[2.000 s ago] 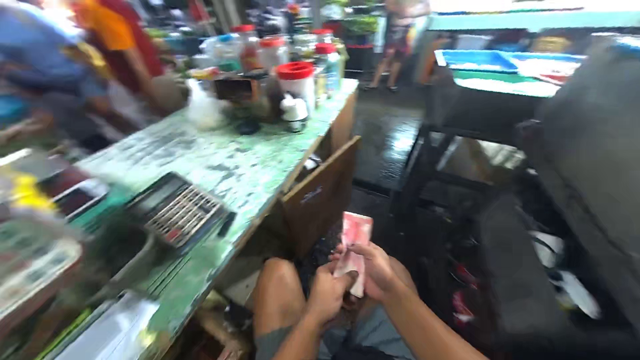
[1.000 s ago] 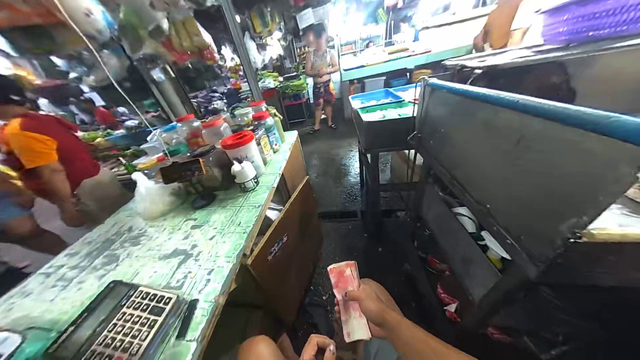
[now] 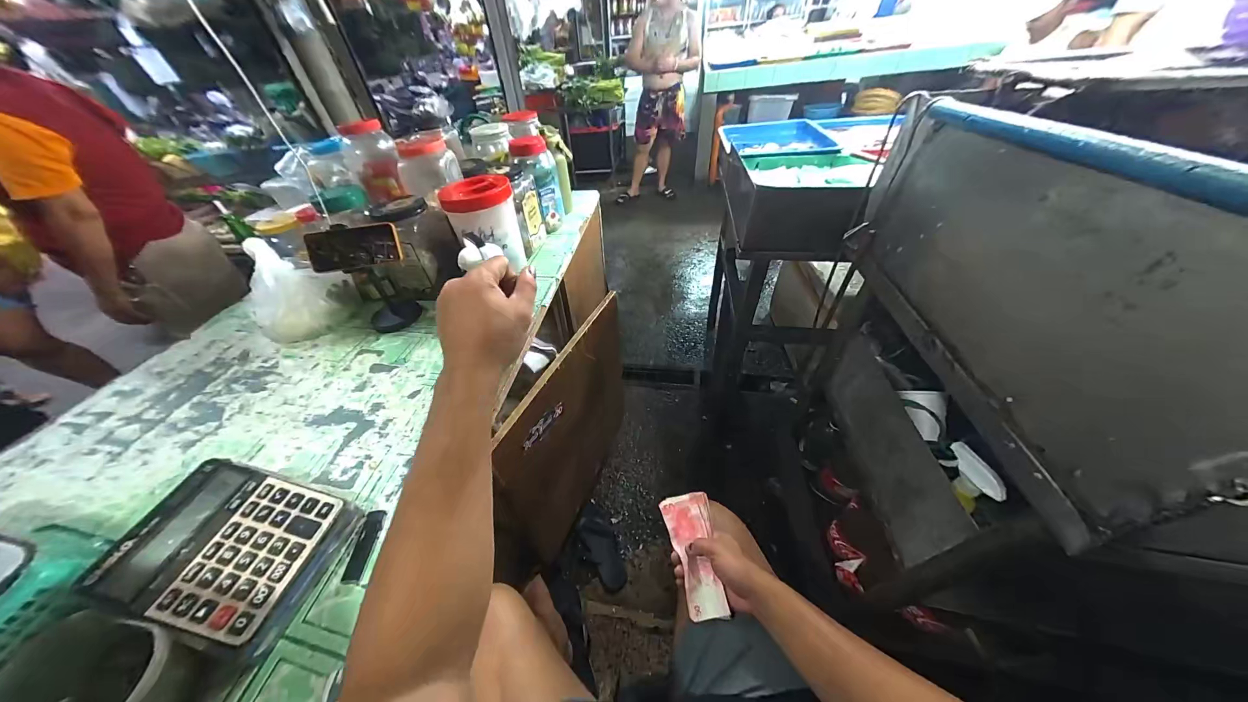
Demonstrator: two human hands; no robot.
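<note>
My right hand (image 3: 726, 565) grips a folded stack of red-and-white banknotes (image 3: 694, 556) above my lap. Stretched out over the counter's edge, my left hand (image 3: 486, 310) has its fingers curled just in front of a small white bottle (image 3: 478, 253); whether it touches or grips anything is hidden. A white jar with a red lid (image 3: 485, 216) stands right behind that hand. To its left a phone (image 3: 353, 248) rests sideways on a small black stand, beside a knotted clear plastic bag (image 3: 297, 292). A large calculator (image 3: 219, 551) lies on the near part of the counter.
The worn green counter (image 3: 283, 390) runs along my left, with several lidded jars (image 3: 370, 161) at its far end. A wooden door panel (image 3: 565, 419) juts out below it. A dark metal bin (image 3: 1072, 322) with a blue rim stands right. People stand beyond the counter and in the aisle.
My left hand has risen from my lap and reached forward to the jars. The banknotes, near both hands two seconds ago, are now in my right hand alone.
</note>
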